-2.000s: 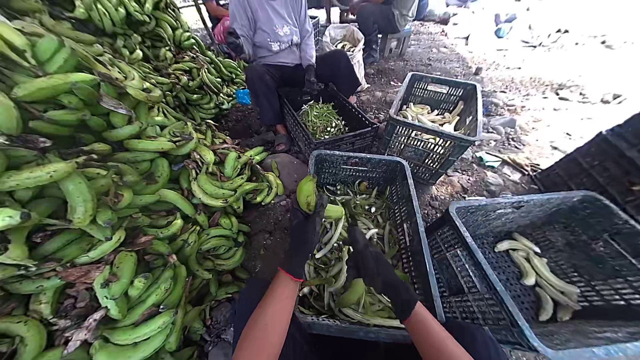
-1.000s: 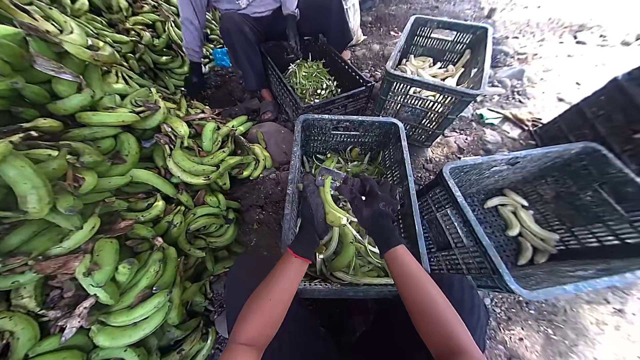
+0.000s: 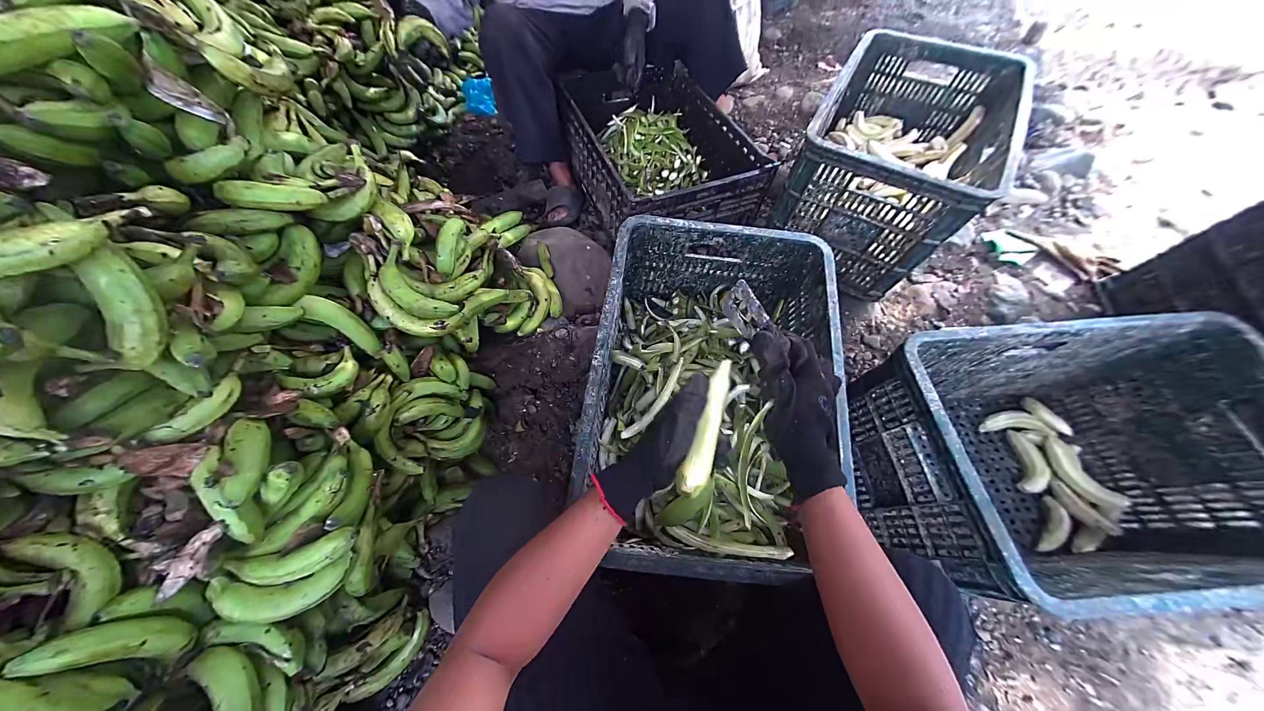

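A plastic crate (image 3: 597, 395) holding green plantain peels (image 3: 657, 355) stands between my knees. Over it my left hand (image 3: 660, 439), in a dark glove with a red cuff edge, grips a partly peeled plantain (image 3: 705, 434), pale on its upper side. My right hand (image 3: 802, 405), also in a dark glove, is closed around a flat-bladed tool (image 3: 746, 309) that points up and left; its handle is hidden in the fist. The blade is apart from the plantain. More green peel hangs below the left hand.
Green plantains (image 3: 286, 494) are heaped on the left. A crate (image 3: 923, 395) with several peeled plantains (image 3: 1066, 474) stands at right, another (image 3: 820, 128) behind. A seated person (image 3: 538, 79) has a black crate (image 3: 592, 158) of peels ahead. A rock (image 3: 573, 269) lies beside my crate.
Two seconds ago the plantain in my left hand showed green skin; now a long pale side shows. Both hands remain over the peel crate. The view has tilted downward.
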